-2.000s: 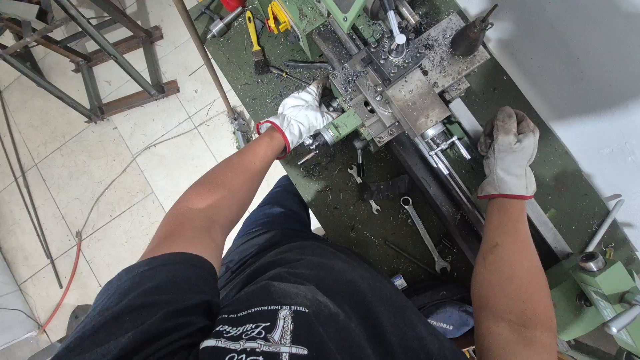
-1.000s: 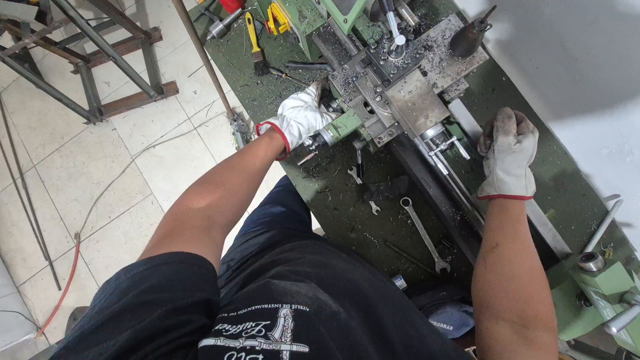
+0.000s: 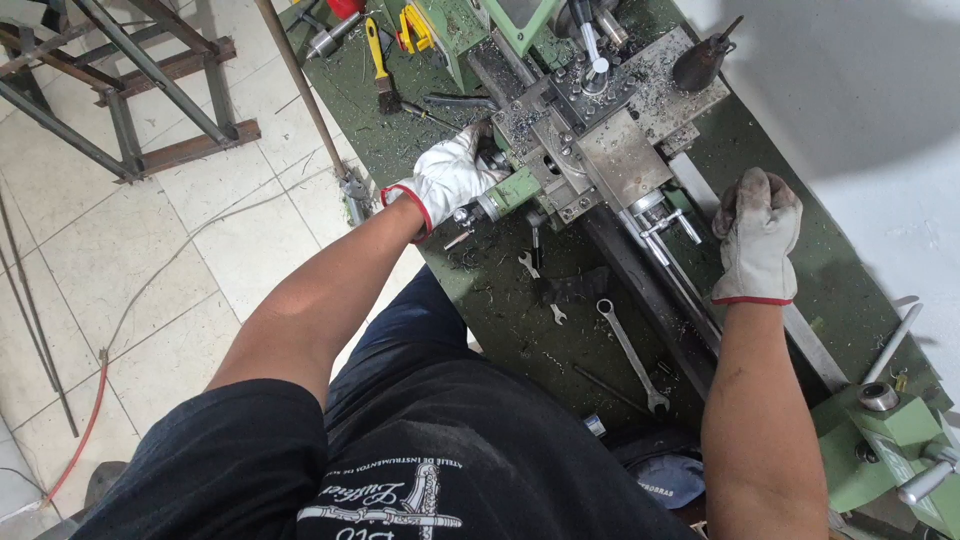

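Both my hands wear pale leather work gloves with red cuffs. My left hand (image 3: 454,171) is at the near side of a metal lathe's carriage (image 3: 559,176), its fingers around a part beside the green housing (image 3: 516,189); the part is mostly hidden. My right hand (image 3: 759,225) is raised beside the lathe bed (image 3: 667,315), fingers curled inward; whether it holds anything cannot be seen. Between the hands is the compound slide (image 3: 624,157) with its small crank handle (image 3: 671,225). The tool post with its lever (image 3: 596,66) stands above it, among metal chips.
An oil can (image 3: 697,67) stands on the cross slide. A combination wrench (image 3: 632,352), an open-end wrench (image 3: 529,264) and a yellow-handled brush (image 3: 379,64) lie on the green bench. The green tailstock (image 3: 874,442) is at lower right, a steel frame (image 3: 187,154) on the tiled floor.
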